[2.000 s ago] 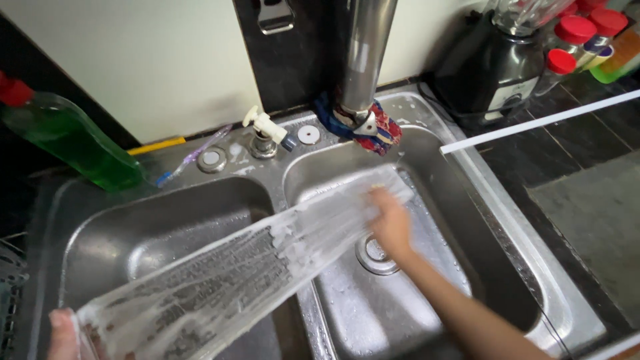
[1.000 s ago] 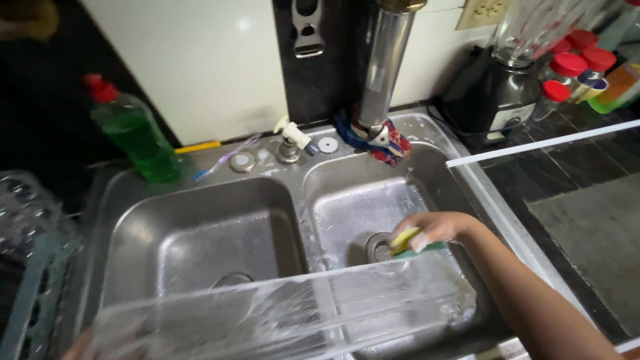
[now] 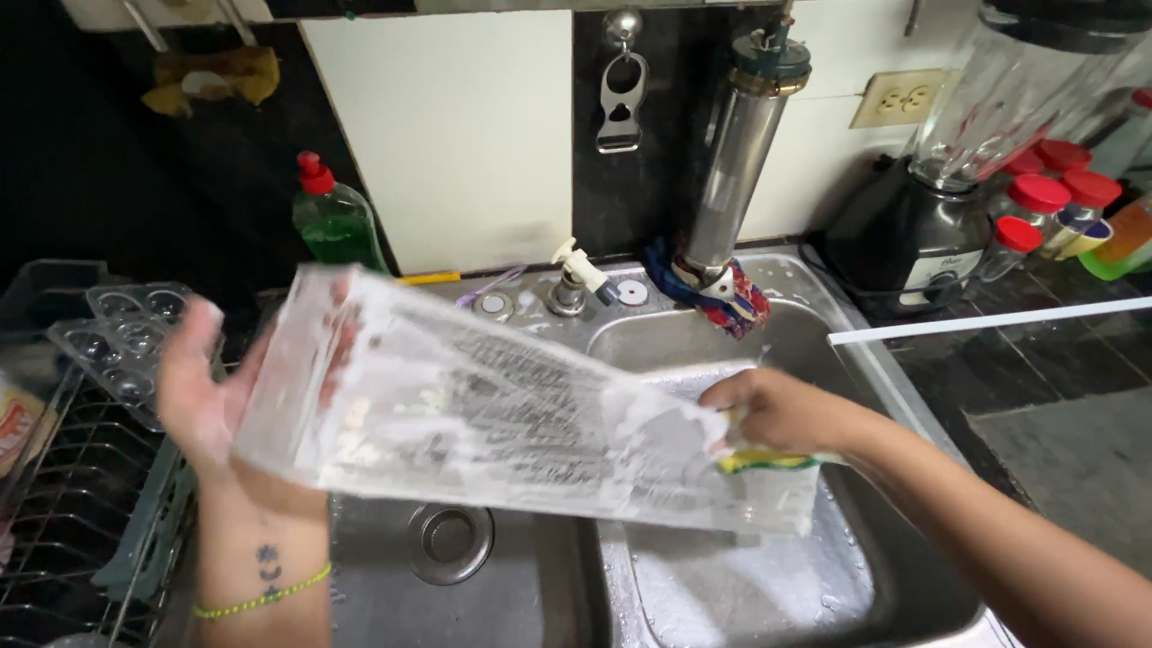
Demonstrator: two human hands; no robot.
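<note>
A long clear plastic panel (image 3: 540, 414), coated in soap suds, is held slanting over the double stainless steel sink (image 3: 621, 576). My left hand (image 3: 211, 387) supports its left end, the thumb outside the near edge and the other fingers seen through the plastic. At the right part of the panel my right hand (image 3: 774, 409) grips a yellow and green sponge (image 3: 765, 461) against the soapy surface. Behind the basins stands a white faucet (image 3: 585, 270). A bottle of green dish soap (image 3: 333, 220) stands behind the panel's left end, its lower part hidden.
A wire dish rack (image 3: 63, 504) with a clear plastic egg tray (image 3: 130, 342) is at the left. A steel cylinder (image 3: 738, 162) wrapped in cloth at its base rises behind the right basin. A blender (image 3: 936, 216) and red-lidded jars (image 3: 1039, 193) stand at the right.
The panel's left end has come up from the lower edge of the view, and my left hand now shows fully. My right hand with the sponge is still at the panel's right part.
</note>
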